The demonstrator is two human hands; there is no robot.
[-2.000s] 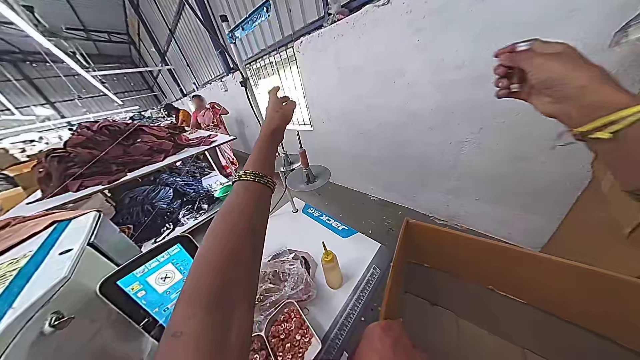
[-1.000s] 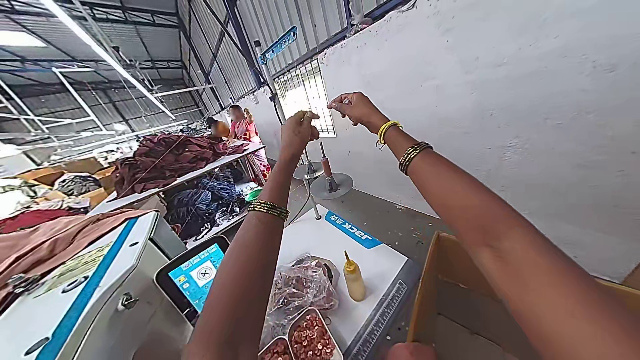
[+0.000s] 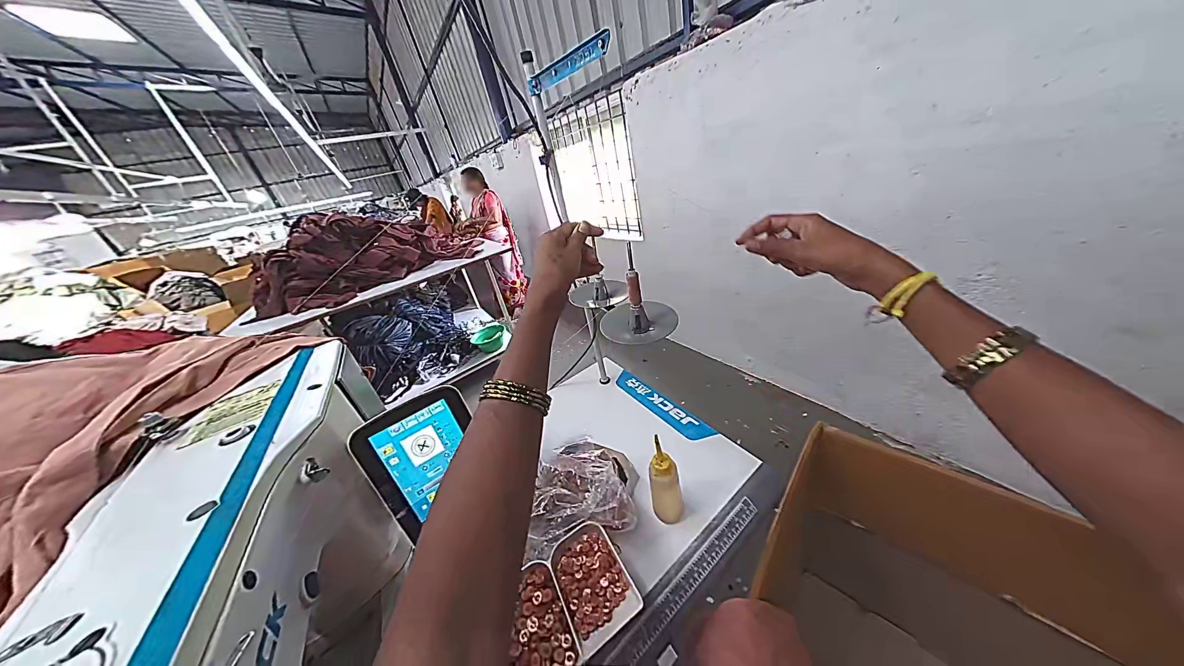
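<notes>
My left hand (image 3: 566, 259) is raised beside the thread stand (image 3: 544, 139), its thumb and finger pinched together; whether anything is between them is too small to tell. Farther right, in front of the white wall, my right hand (image 3: 809, 245) has its fingertips together, and a faint thread appears to run to them from the upper left. Below my left hand, a reddish-brown thread cone (image 3: 634, 287) stands on a round grey spool holder (image 3: 640, 324). The sewing machine (image 3: 231, 499) and its lit control screen (image 3: 421, 450) are at the lower left.
The white machine table (image 3: 712, 453) bears a yellow-tipped squeeze bottle (image 3: 665, 490), a plastic bag (image 3: 583, 486) and trays of brown buttons (image 3: 592, 578). An open cardboard box (image 3: 943, 518) stands at right. Maroon fabric (image 3: 347, 259) and people (image 3: 490, 217) are farther back.
My hands were close together by the thread stand one second ago; my right hand has since moved right, away from my left. Two seconds ago it was also far to the right.
</notes>
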